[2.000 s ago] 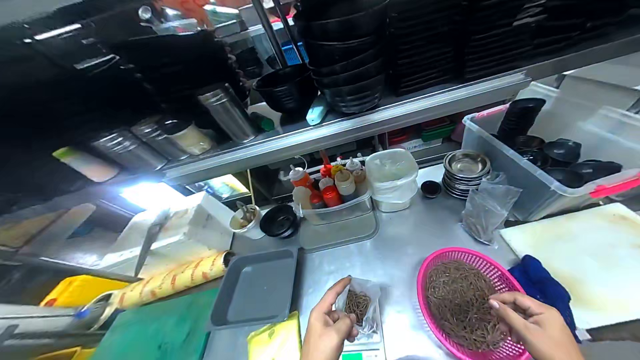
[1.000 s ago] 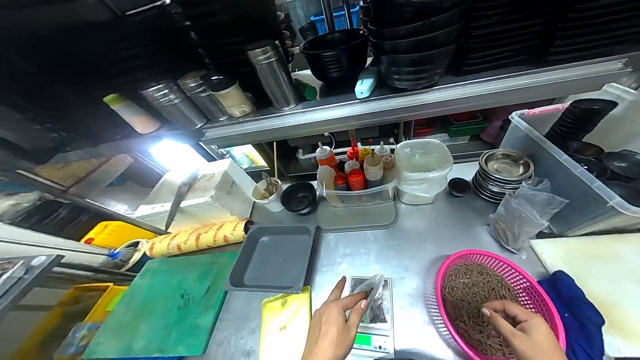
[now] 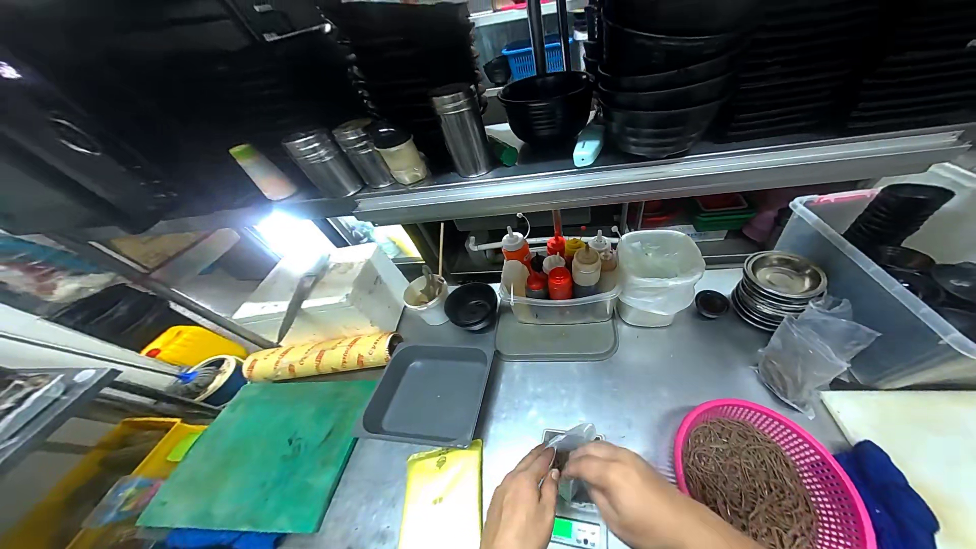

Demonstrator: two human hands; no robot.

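Both hands meet at a small clear plastic bag (image 3: 573, 437) above a digital kitchen scale (image 3: 577, 529) with a lit green display. My left hand (image 3: 523, 499) grips the bag's left side. At its opening are the fingers of my right hand (image 3: 621, 480); whether they hold food or the bag's edge is hidden. Dark brown strands show inside the bag. To the right stands a pink plastic colander (image 3: 848, 488) filled with thin brown noodle-like strands (image 3: 751, 476). A yellow packet (image 3: 441, 496) lies left of my hands.
A grey tray (image 3: 431, 393) and green cutting board (image 3: 267, 457) lie left. Behind are squeeze bottles in a plastic container (image 3: 564, 311) and a lined tub (image 3: 657, 286). Stacked metal bowls (image 3: 784, 276), a plastic bag (image 3: 812, 354), a clear bin (image 3: 888, 313), white board (image 3: 907, 427) and blue cloth (image 3: 888, 496) are right.
My right hand has moved left from the strands in the pink colander to the small bag. My left hand stays at the bag. The view has shifted.
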